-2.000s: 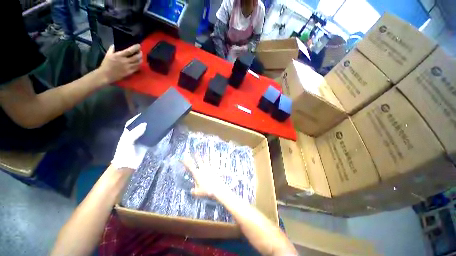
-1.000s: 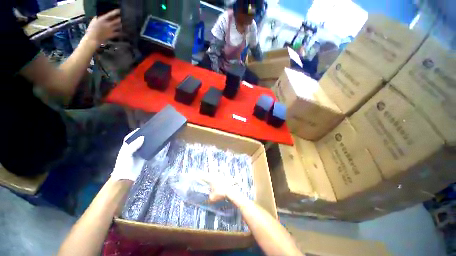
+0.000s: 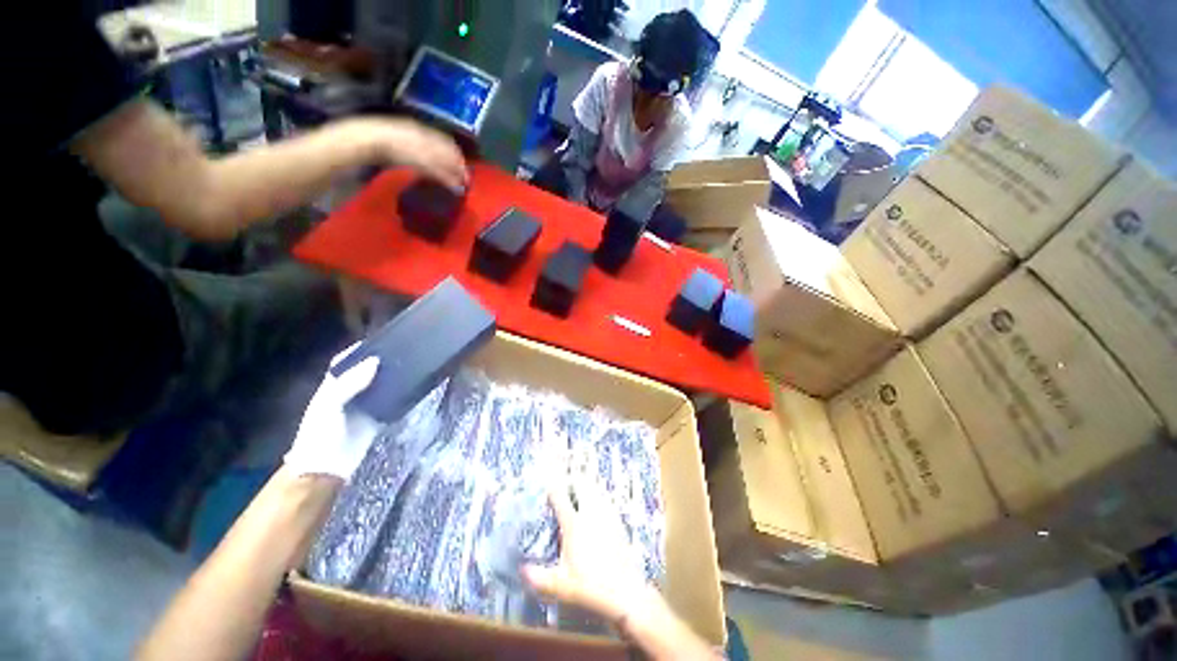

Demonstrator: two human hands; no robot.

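Note:
My left hand [image 3: 333, 420], in a white glove, grips a black oblong housing [image 3: 420, 346] and holds it tilted above the left back corner of the open carton [image 3: 707, 542]. Clear bubble bags [image 3: 445, 517] stand in tight rows in the carton. My right hand [image 3: 587, 542], bare and partly washed out by light, is over the bags right of the middle with its fingers spread. Crumpled clear film [image 3: 510, 542] lies beside its fingers; whether the fingers touch it I cannot tell.
Several black housings [image 3: 563, 278] stand on the red table [image 3: 497, 304], with a bluish pair [image 3: 714, 310] at its right end. A coworker's hand [image 3: 420, 152] is over the leftmost housing. Another person [image 3: 633, 116] sits across. Brown cartons [image 3: 1033, 375] are stacked at right.
My right hand's fingers have opened from a closed grip on a clear bag, which now lies lower among the others. The coworker's arm has reached across to the table's leftmost housing.

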